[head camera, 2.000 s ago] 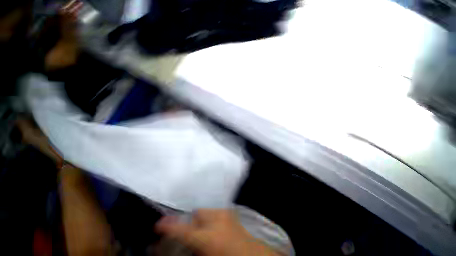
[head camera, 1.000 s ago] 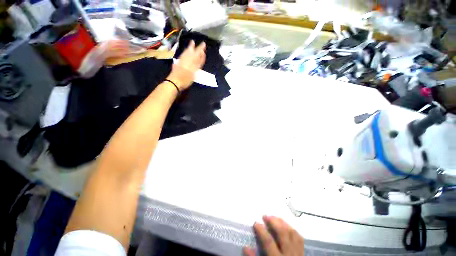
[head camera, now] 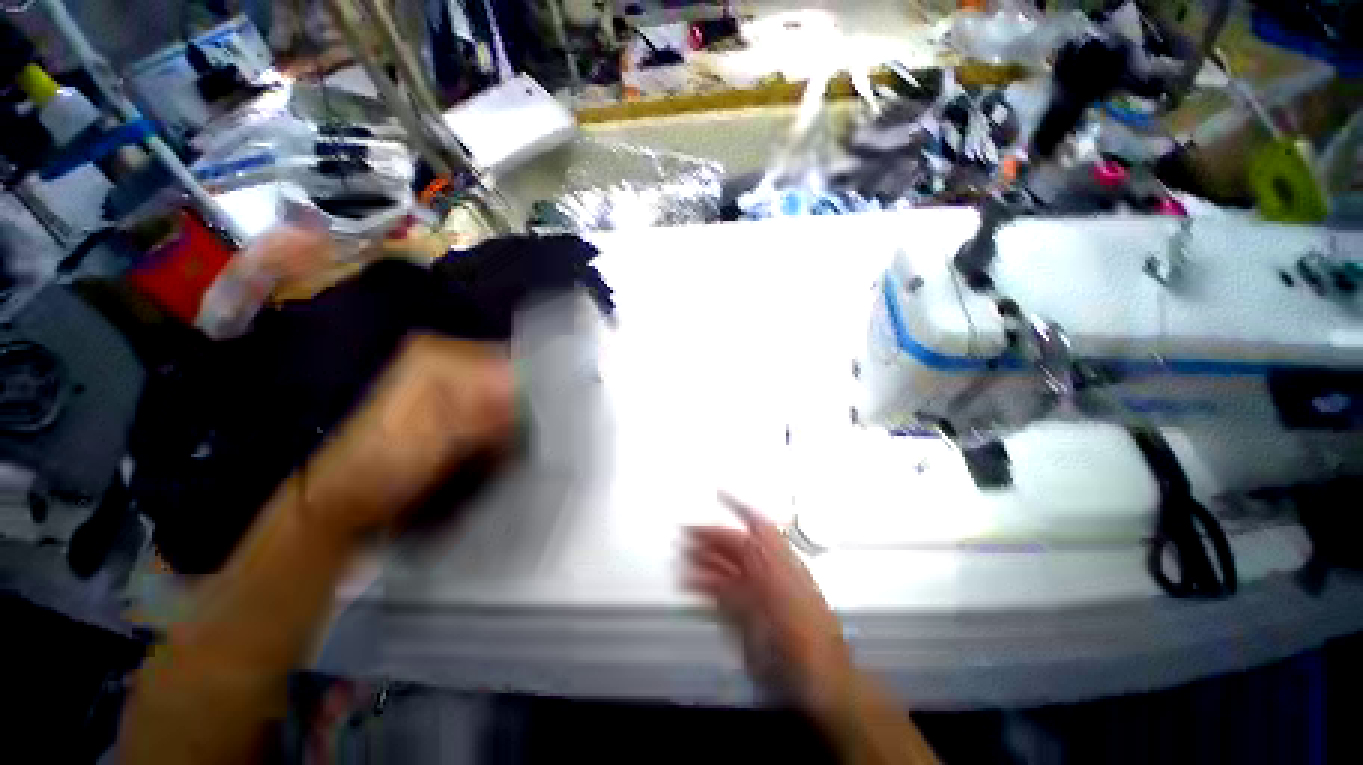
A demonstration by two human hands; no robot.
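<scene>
My left hand (head camera: 441, 404) is blurred over the left part of the white table (head camera: 673, 314), its fingers curled in. A blurred pale grey-white piece (head camera: 561, 381) hangs at its fingertips; blur hides the exact grip. A dark patch shows under the hand, cloth or shadow, I cannot tell. My right hand (head camera: 755, 583) is open and empty, fingers spread, over the table's front part, left of the machine. The bundle of black cut pieces (head camera: 254, 389) lies at the left, partly behind my left hand and forearm.
The white sewing machine (head camera: 1106, 314) with a blue stripe stands at the right. Black looped-handle snips (head camera: 1188, 546) lie in front of it. A cluttered heap of scraps (head camera: 957, 127) and clear plastic (head camera: 643, 187) lie behind the table. A red box (head camera: 177, 266) is at the left.
My left hand has come back from the black bundle toward me, with a pale piece at its fingers. My right hand has risen from the table edge. The view has shifted, showing more of the machine.
</scene>
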